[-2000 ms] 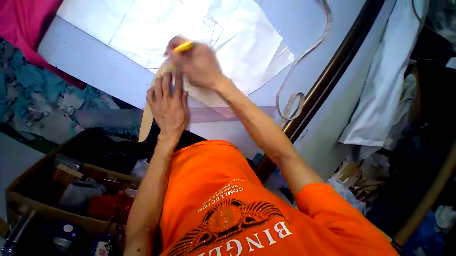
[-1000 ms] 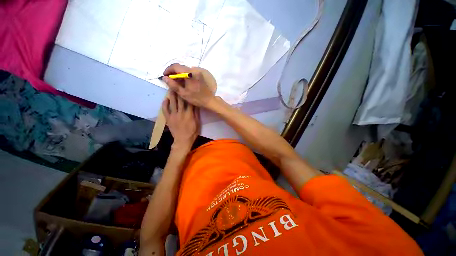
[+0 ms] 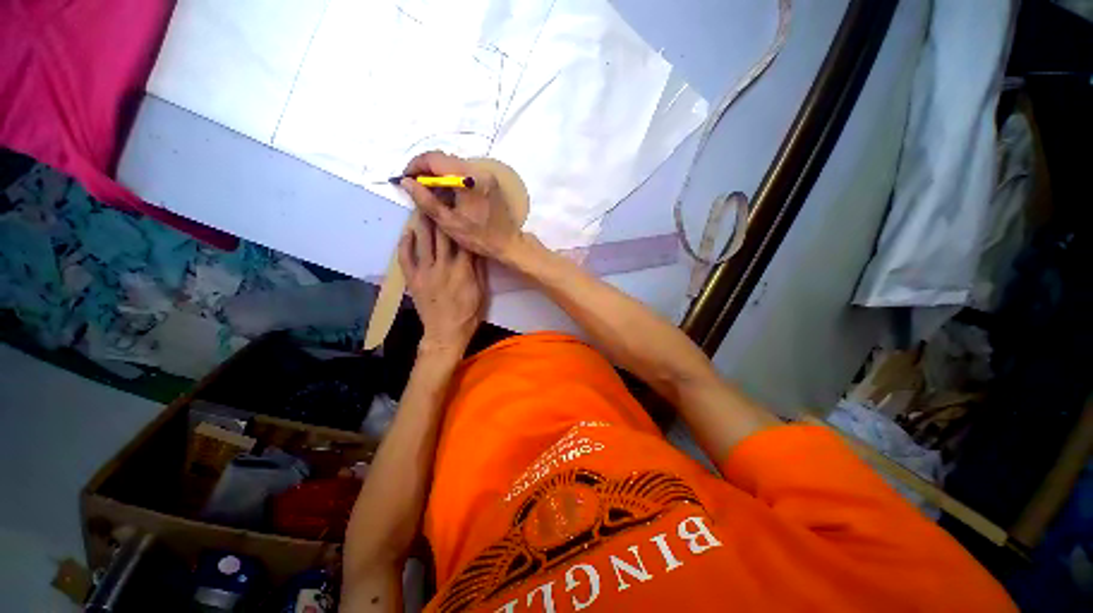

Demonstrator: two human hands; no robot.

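Observation:
White pattern paper [image 3: 360, 90] with thin drafted lines lies on the pale table. A tan French curve [image 3: 385, 309] lies at its near edge, its rounded end showing right of my hands and its tapering tail past the table edge. My left hand [image 3: 446, 281] lies flat on the curve, fingers pointing away from me. My right hand [image 3: 465, 210] holds a yellow pen [image 3: 444, 182] with its dark tip at the paper, left of the curve. My right hand partly hides the curve and my left fingertips.
A pinkish clear ruler [image 3: 629, 254] lies along the near table edge. A whitish tape measure [image 3: 722, 228] loops beside the dark shiny rail [image 3: 785, 180]. Pink fabric [image 3: 78, 90] is at the left. An open box of supplies [image 3: 144, 509] stands below. White pieces [image 3: 935, 180] hang at the right.
Since two seconds ago, my right hand has come down and the pen tip now meets the paper left of the curve. Over the last second both hands stay nearly in place.

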